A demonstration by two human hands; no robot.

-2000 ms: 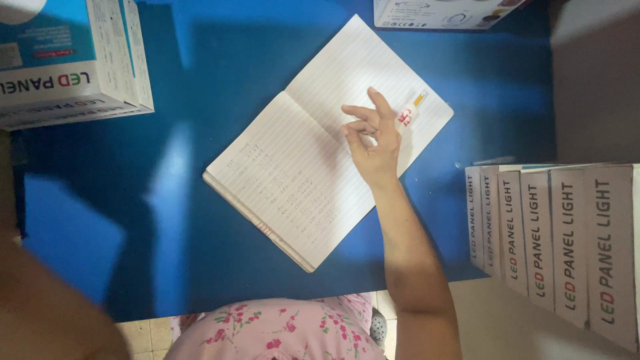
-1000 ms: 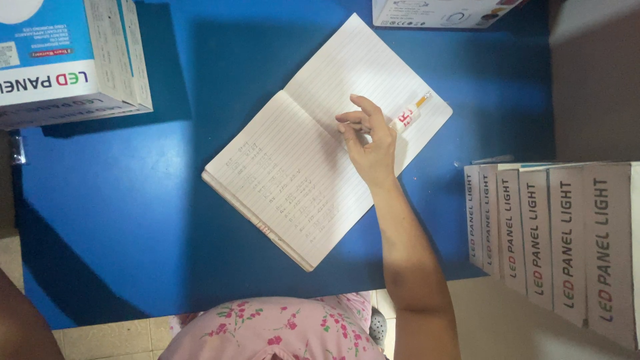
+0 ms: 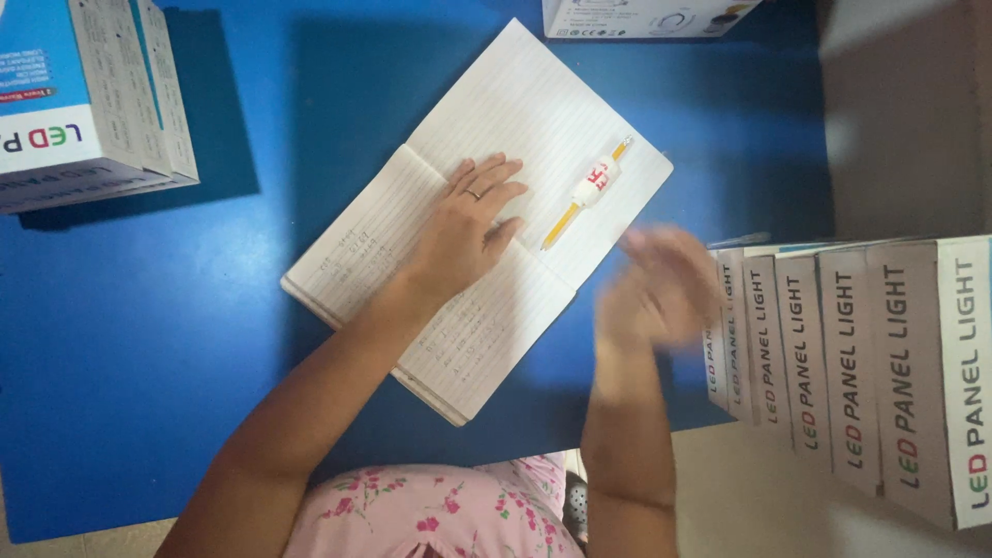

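Observation:
An open lined notebook (image 3: 535, 101) lies aslant on the blue table, with handwriting on its lower left page. My left hand (image 3: 469, 229), a ring on one finger, rests palm down across the notebook's fold, fingers a little apart and holding nothing. On the upper right page lies a yellow pencil (image 3: 559, 227), and a white eraser-like piece with red marks (image 3: 595, 182) covers its middle. My right hand (image 3: 659, 287) is blurred, raised just right of the notebook's edge; whether it holds anything cannot be told.
Several LED panel light boxes (image 3: 845, 349) stand in a row at the right, close to my right hand. More panel light boxes (image 3: 46, 139) are stacked at the upper left. Another white box (image 3: 643, 17) sits at the table's far edge. The blue table (image 3: 178, 310) ends near my body.
My left hand has come onto the notebook from the lower left. My right hand has moved off the page to the right, and the pencil with the white piece now lies in fuller view.

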